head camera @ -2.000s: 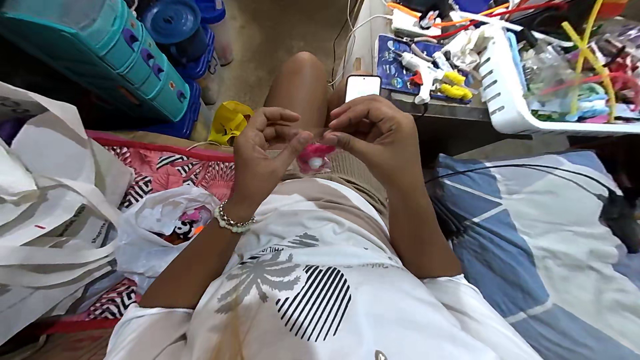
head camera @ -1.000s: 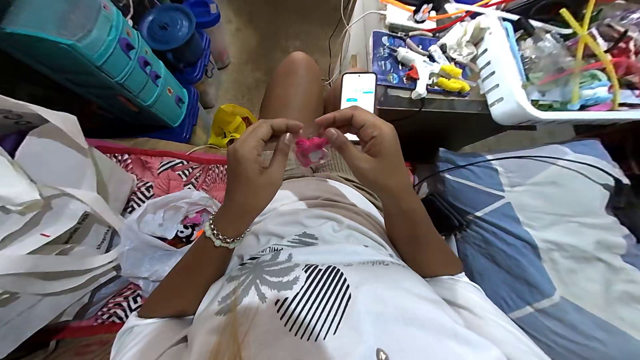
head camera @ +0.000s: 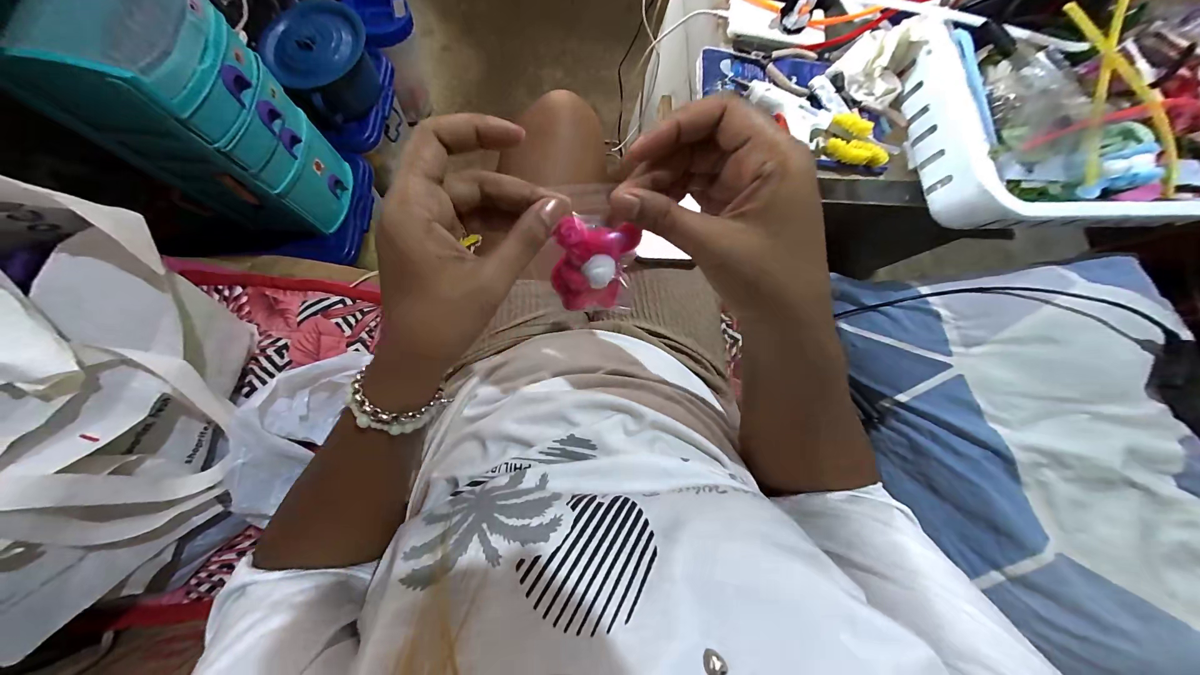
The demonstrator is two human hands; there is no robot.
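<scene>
A small clear plastic bag (head camera: 591, 200) with a pink figure (head camera: 589, 264) inside hangs between my hands above my lap. The figure is shaped like a small bear or a flower and has a round white part. My left hand (head camera: 459, 234) pinches the bag's upper left edge between thumb and finger. At the upper right edge, my right hand (head camera: 722, 187) pinches it the same way, with the other fingers curled. Behind the bag, a phone (head camera: 667, 239) is mostly hidden by my right hand.
A white plastic basket (head camera: 970, 178) of craft supplies stands at the upper right, beside pliers (head camera: 787, 77) and yellow pipe cleaners (head camera: 855, 152). Teal drawers (head camera: 281, 141) and a blue lidded container (head camera: 314, 47) are at the upper left. White fabric bags (head camera: 103, 422) lie at the left, a patterned pillow (head camera: 994, 422) at the right.
The pink figure in its bag stays between my hands throughout. My fingers have shifted on the bag's upper edge, and my right hand now covers much of the phone seen lit a second ago.
</scene>
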